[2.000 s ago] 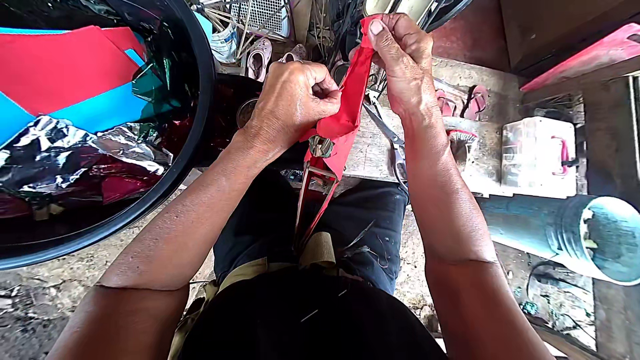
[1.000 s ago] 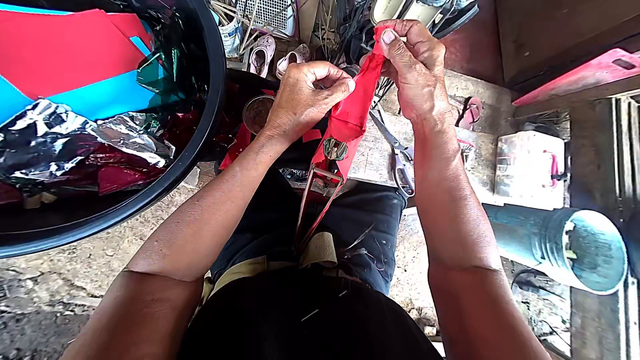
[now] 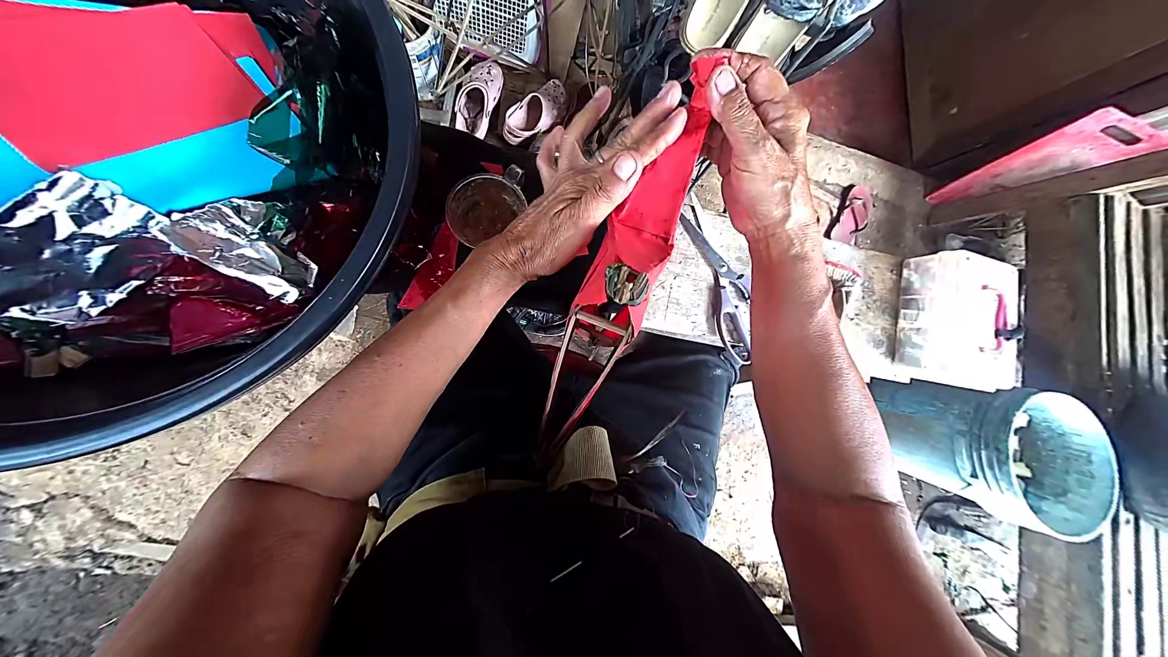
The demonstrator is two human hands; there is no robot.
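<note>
A long red strip, paper or cloth [image 3: 652, 205], runs from upper right down toward my lap. My right hand [image 3: 762, 137] pinches its crumpled top end between thumb and fingers. Beside the strip's left edge, my left hand [image 3: 593, 182] has its fingers spread; whether the fingertips touch the strip is unclear. Lower on the strip sit a shiny green-gold piece [image 3: 627, 285] and a thin frame of sticks [image 3: 598, 322] whose legs reach down over my lap. A metal cup with brown contents [image 3: 484, 210] stands left of my left hand. Scissors [image 3: 721, 283] lie right of the strip.
A large black basin [image 3: 401, 164] at left holds red and blue sheets [image 3: 119, 82] and crumpled foil [image 3: 109, 246]. Pink clogs [image 3: 479, 99] are beyond my hands. At right are a clear plastic box [image 3: 954, 315], a blue cylindrical container [image 3: 967, 447] and a pink board [image 3: 1058, 151].
My left hand, earlier closed at the strip, has opened with its fingers spread. My right hand keeps its pinch on the top end.
</note>
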